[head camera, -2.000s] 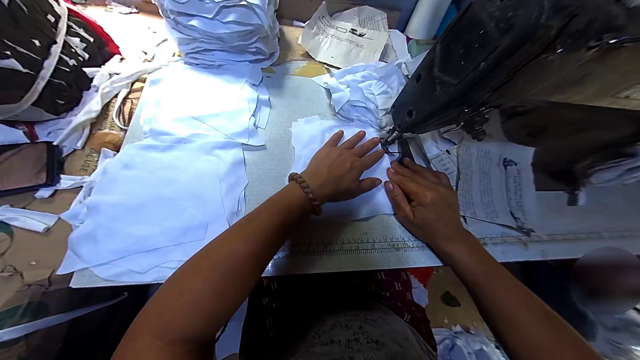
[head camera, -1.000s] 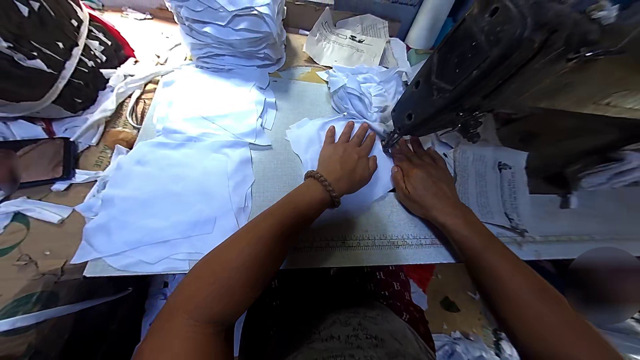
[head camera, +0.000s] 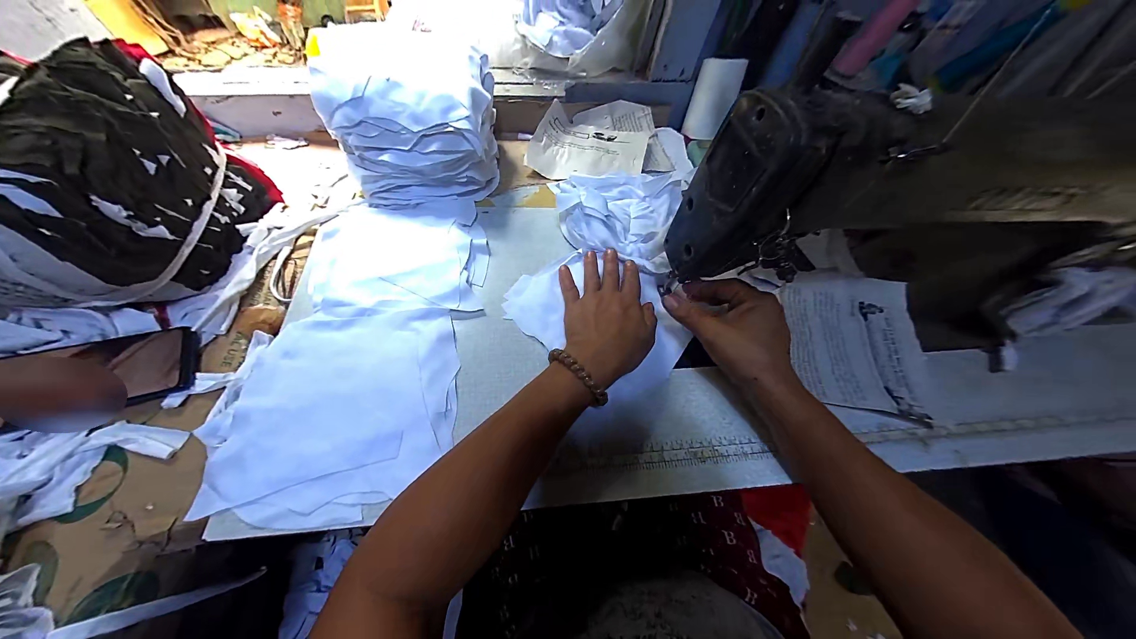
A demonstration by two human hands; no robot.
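Note:
My left hand (head camera: 609, 324) lies flat with spread fingers on a white fabric piece (head camera: 541, 302), left of the needle area of a dark sewing machine (head camera: 763, 177). My right hand (head camera: 741, 324) is right beside the needle area, thumb and index finger pinched together at the fabric's edge; what lies between the fingertips is too small to tell. Behind my left hand sits a bunched white cloth (head camera: 612, 213). Flat white fabric pieces (head camera: 337, 399) overlap at the left of the table, and a tall stack of white cut pieces (head camera: 408, 115) stands behind them.
A printed paper (head camera: 848, 342) lies under the machine arm, and another crumpled paper (head camera: 590, 146) is behind the bunched cloth. A white thread cone (head camera: 714, 98) stands beside the machine head. At far left are a dark cloth bundle (head camera: 106, 177) and a phone (head camera: 155, 359). A ruler scale (head camera: 674, 454) runs along the table's front.
My right hand's fingers have gone from lying spread beside the needle area to a pinch at the fabric's edge. My left hand stays flat on the fabric. The view has tilted up somewhat.

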